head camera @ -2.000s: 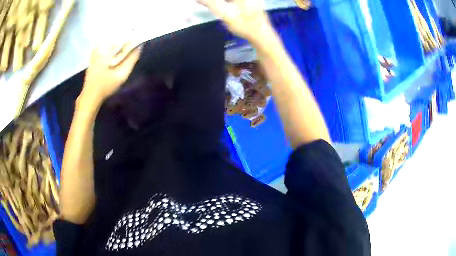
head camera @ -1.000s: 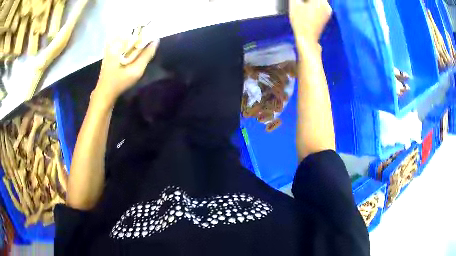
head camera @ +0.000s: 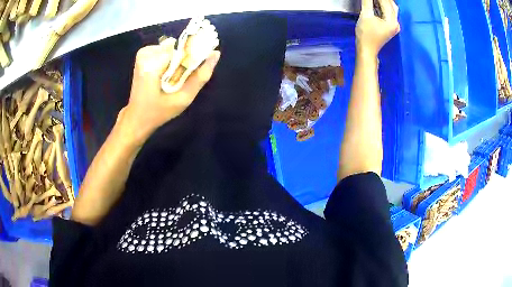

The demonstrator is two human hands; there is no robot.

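My left hand (head camera: 163,84) is closed around a pale, cream and tan moulded piece (head camera: 195,47) held above my lap, just off the table's front edge. Its ridged end sticks up past my fingers; the rest is hidden in my palm. My right hand (head camera: 379,25) is at the top, by the right end of the table edge, cut off by the picture's top. A small dark thing shows between its fingers, too unclear to name. Long tan leg pieces (head camera: 66,25) lie on the pale table (head camera: 168,17) at the upper left.
A blue bin (head camera: 69,129) of loose leg pieces stands at the left. A low blue bin (head camera: 314,162) holds brown flat parts (head camera: 306,106) and white plastic. Taller blue bins (head camera: 415,73) stand at the right, with a white plastic bag (head camera: 446,154) and parts crates (head camera: 440,216) below.
My left hand has come back from the table over my lap, and the pale piece now shows clearly in it. My right hand has moved right along the table edge. The view has shifted.
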